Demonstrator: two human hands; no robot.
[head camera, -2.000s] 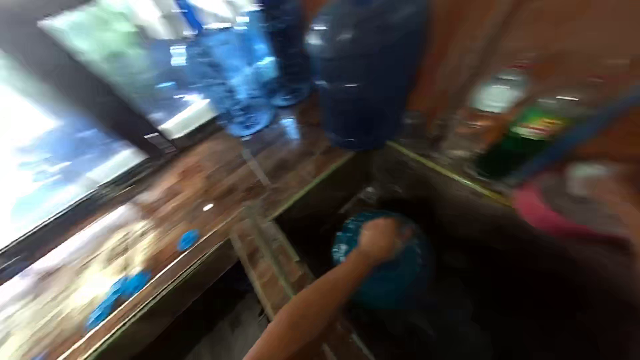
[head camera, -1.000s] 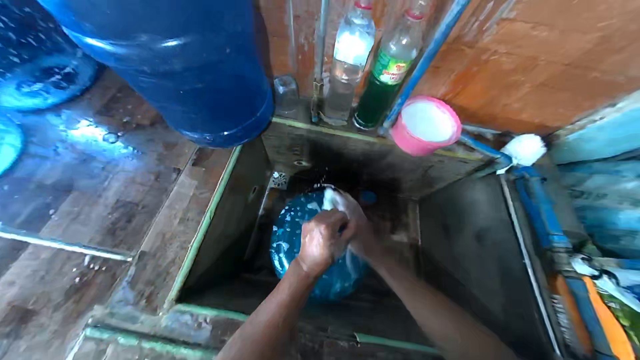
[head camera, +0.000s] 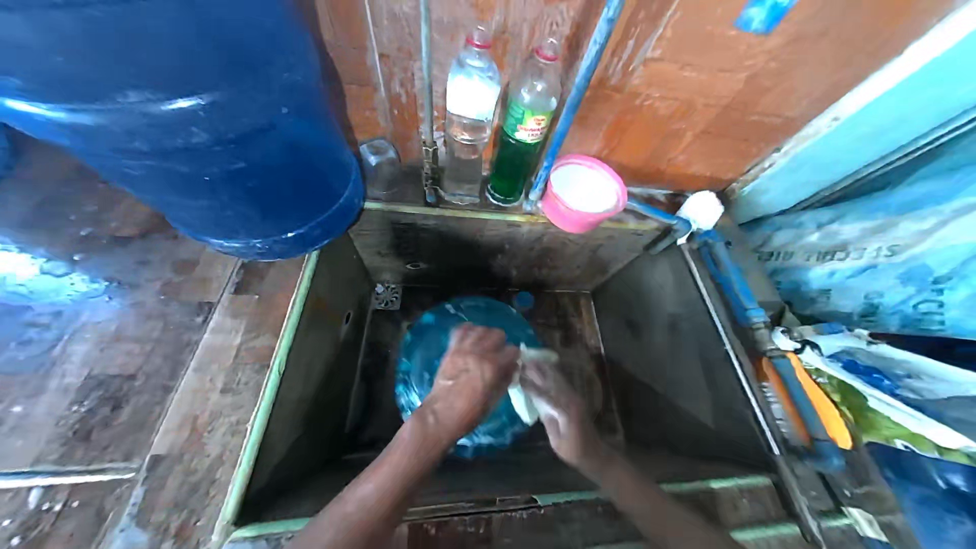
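A round blue translucent plastic water jug (head camera: 427, 347) lies inside a dark tiled basin (head camera: 656, 351). Over the jug, my left hand (head camera: 476, 374) is closed, its fingers at the top; blur hides whether anything is inside it. Close on its right, my right hand (head camera: 553, 396) grips a whitish cloth (head camera: 522, 400), which hangs against the jug's right side. Suds show on the right wrist.
On the basin's back ledge stand a clear bottle (head camera: 467, 122), a bottle of green liquid (head camera: 524, 126) and a pink tub (head camera: 583, 194). A large blue jug (head camera: 252, 137) stands back left. Blue pipes (head camera: 732, 282) and an orange-handled tool (head camera: 820, 400) lie right.
Two seconds ago only the left hand showed clearly, on the jug; now both hands are over it. The view has swung right since then. Both hands have shifted slightly over the jug in the last second.
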